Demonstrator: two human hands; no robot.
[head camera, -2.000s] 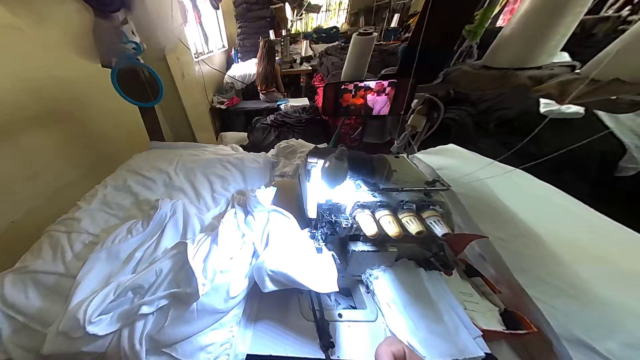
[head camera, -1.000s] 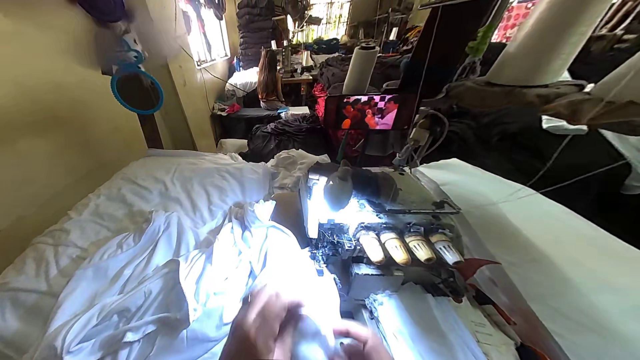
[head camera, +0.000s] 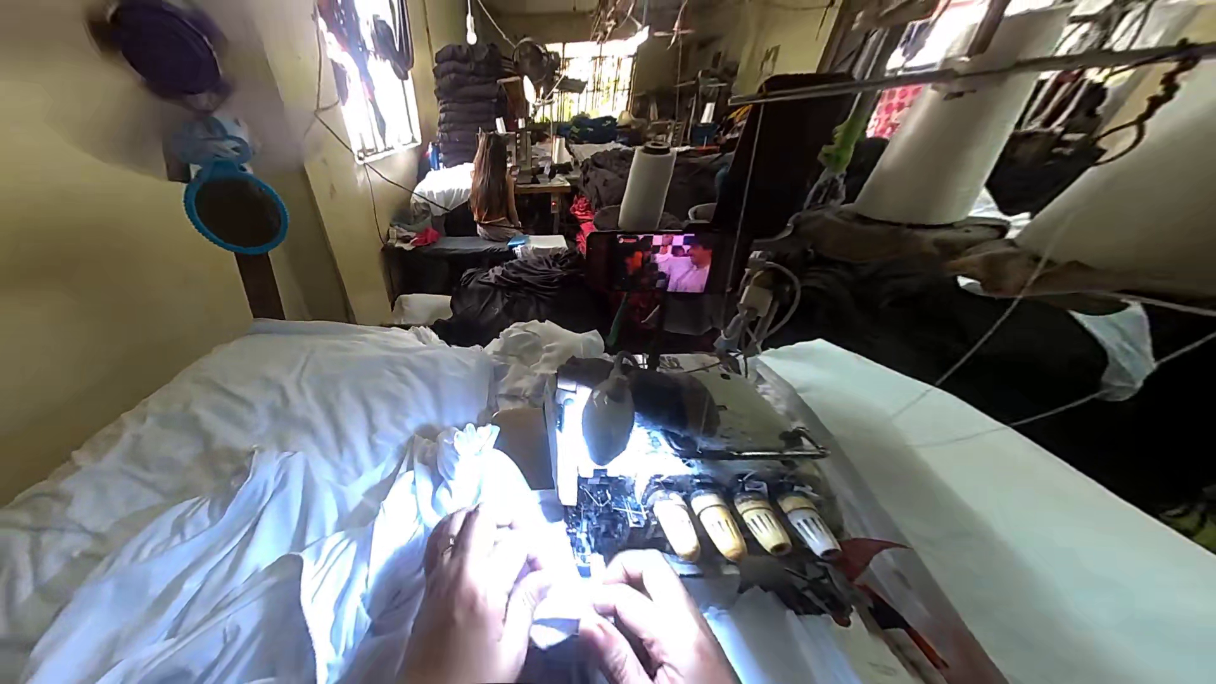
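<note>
An overlock sewing machine (head camera: 722, 418) with a bright lamp and several tension dials (head camera: 717, 524) stands at the centre. In front of its needle area, my left hand (head camera: 480, 589) lies on white fabric (head camera: 313, 541) with its fingers bent over the cloth. Close by on the right, my right hand (head camera: 646, 613) pinches the edge of the same white cloth between thumb and fingers. Glare hides the exact spot where the cloth meets the presser foot. More white fabric (head camera: 774, 627) hangs at the machine's lower right.
White cloth is heaped over the left side. A pale table surface (head camera: 950, 475) runs along the right. Behind the machine are a phone (head camera: 665, 261) showing a video and a thread cone (head camera: 648, 185). A person (head camera: 492, 185) sits farther back. A blue-rimmed mirror (head camera: 236, 207) hangs at left.
Two seconds ago only fingertips showed at the bottom edge. Both hands have since come into view and moved up to the cloth by the needle area.
</note>
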